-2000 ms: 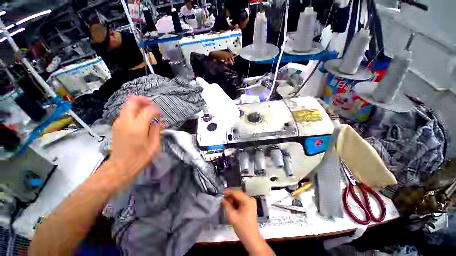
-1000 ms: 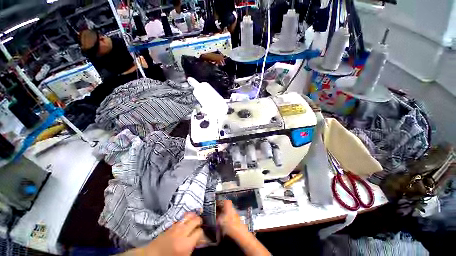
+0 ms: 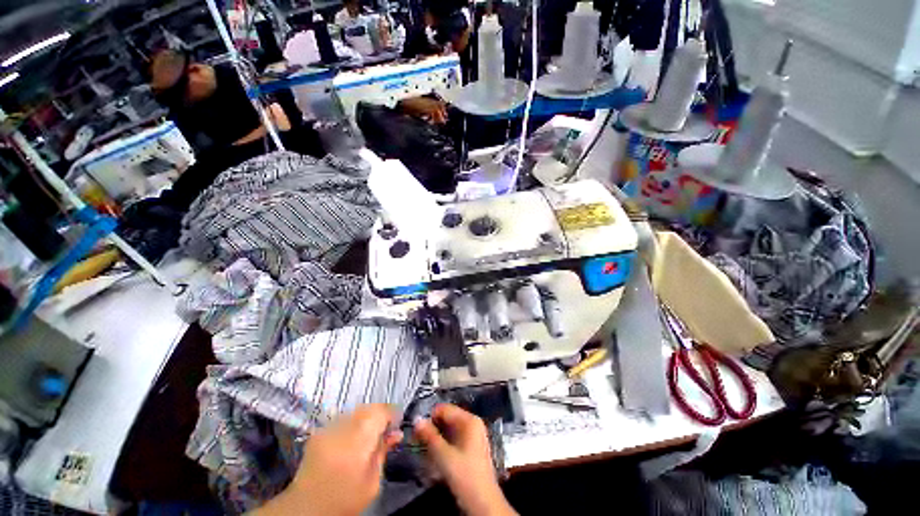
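The striped garment piece (image 3: pixel 348 368) lies bunched to the left of the overlock machine (image 3: pixel 504 247), its right edge near the presser foot area (image 3: pixel 434 325). My left hand (image 3: pixel 348 454) is at the garment's front edge, thumb and fingertips pinched together on the cloth. My right hand (image 3: pixel 460 448) is just right of it, in front of the cloth plate, fingertips also pinching the edge. A darker fold of cloth hangs between and below the hands. The exact edge between the fingertips is blurred.
Red-handled scissors (image 3: pixel 711 383), a grey fabric strip (image 3: pixel 639 348), a yellow-handled tool (image 3: pixel 587 363) and a cream piece (image 3: pixel 706 292) are on the right. A striped pile (image 3: pixel 277 207) lies behind left. Thread cones (image 3: pixel 580 45) stand behind. A person (image 3: pixel 207 101) sits at back left.
The plain grey cloth raised at left two seconds ago has dropped. Since one second ago, the striped panel has spread smoother beside the foot, and my hands have shifted slightly left.
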